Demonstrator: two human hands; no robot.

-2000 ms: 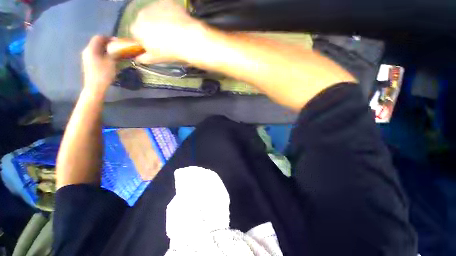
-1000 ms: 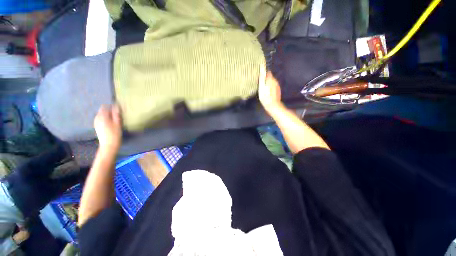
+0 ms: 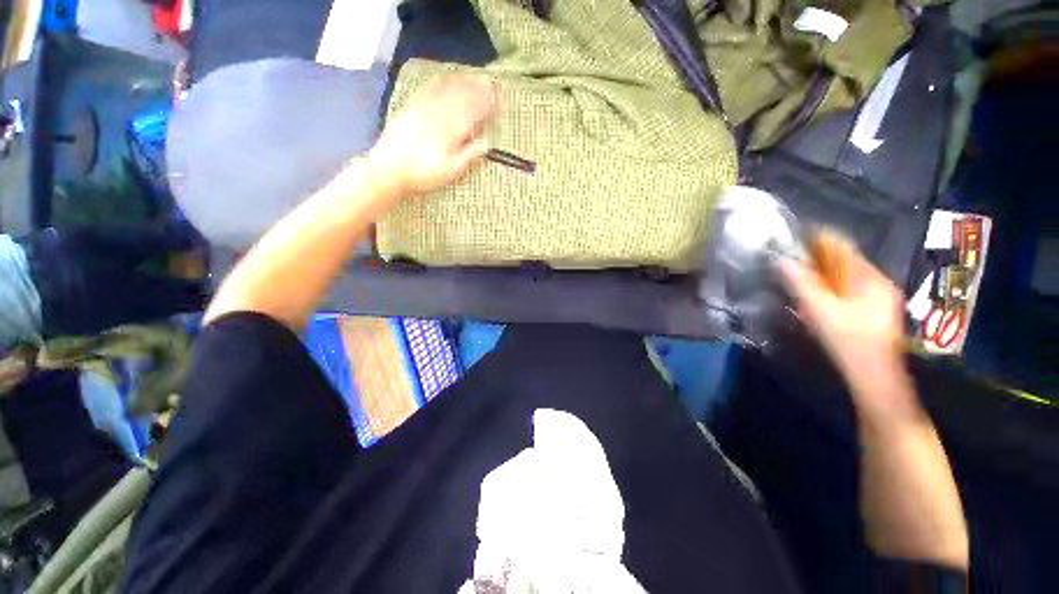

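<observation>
The olive-green jacket [image 3: 581, 209] lies over the grey padded board [image 3: 273, 157], with its upper part bunched at the back. A short dark zip or slit [image 3: 511, 160] shows on it. My left hand [image 3: 441, 130] rests on the cloth at its upper left; whether its fingers grip the cloth cannot be told. My right hand [image 3: 854, 308] holds the steam iron [image 3: 755, 250] by its brown handle, at the right end of the cloth. The iron and hand are blurred. Whether the iron touches the cloth is unclear.
Scissors with red handles [image 3: 943, 327] lie on a printed card at the right. A blue plastic crate [image 3: 430, 354] stands below the board. Green garments [image 3: 99, 540] are heaped at the lower left. A person's hand [image 3: 16, 367] shows at the left edge.
The iron has left its place at the right and is now in my right hand. My left hand has moved from the cloth's lower left edge onto its upper part. The dark slit now shows.
</observation>
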